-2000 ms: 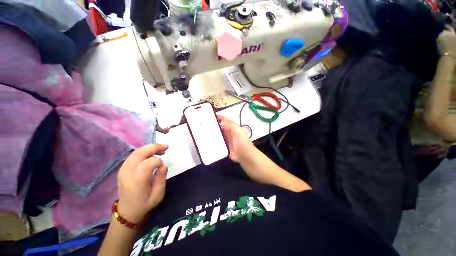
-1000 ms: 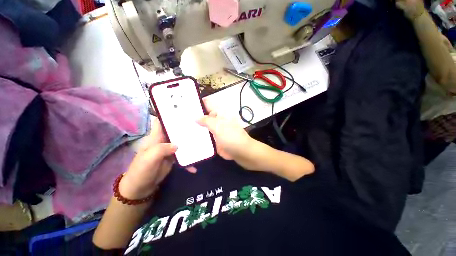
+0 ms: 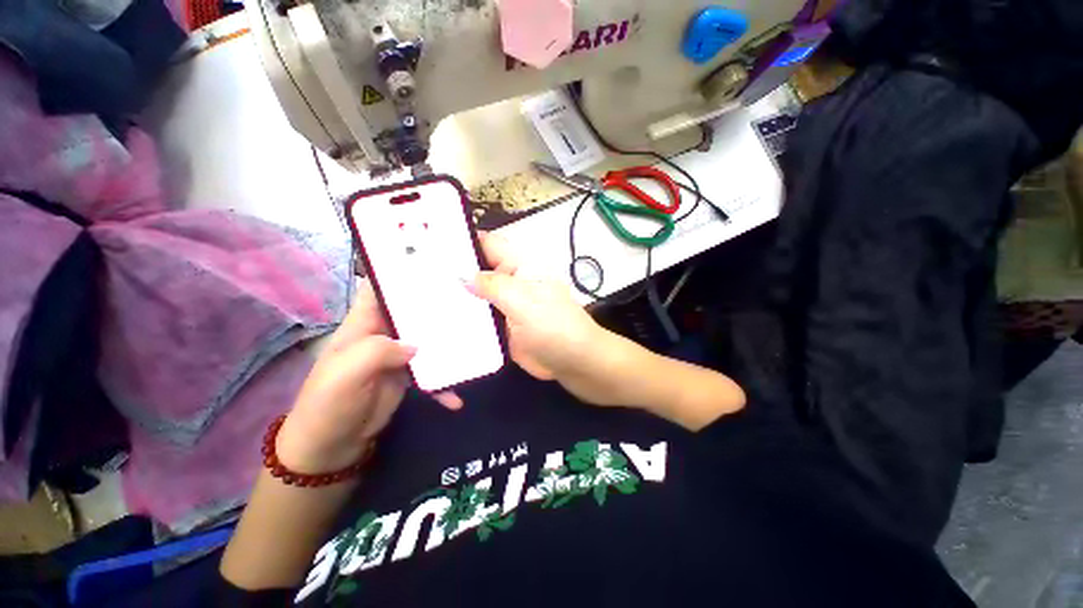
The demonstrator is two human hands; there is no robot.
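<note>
A smartphone (image 3: 430,285) with a dark reddish edge and a bright, mostly white screen is held upright in front of me, over the front edge of the machine table. My left hand (image 3: 350,398) grips its lower left side, the thumb at the screen's lower left edge and a fingertip showing below the phone. My right hand (image 3: 540,321) holds its right side, the thumb over the right part of the screen. The fingers behind the phone are hidden. The screen content is too washed out to read.
The cream sewing machine (image 3: 463,59) stands behind the phone. Scissors (image 3: 638,221) with red and green handles and a black cable lie right of it, near a white card (image 3: 563,132). Pink panels (image 3: 214,273) heap at left, black garments (image 3: 879,285) at right, a blue edge (image 3: 143,564) low left.
Since two seconds ago, my left hand has come onto the phone, which now appears closer and further left. Since one second ago both hands are nearly unchanged; the other person's arm at upper right has moved away.
</note>
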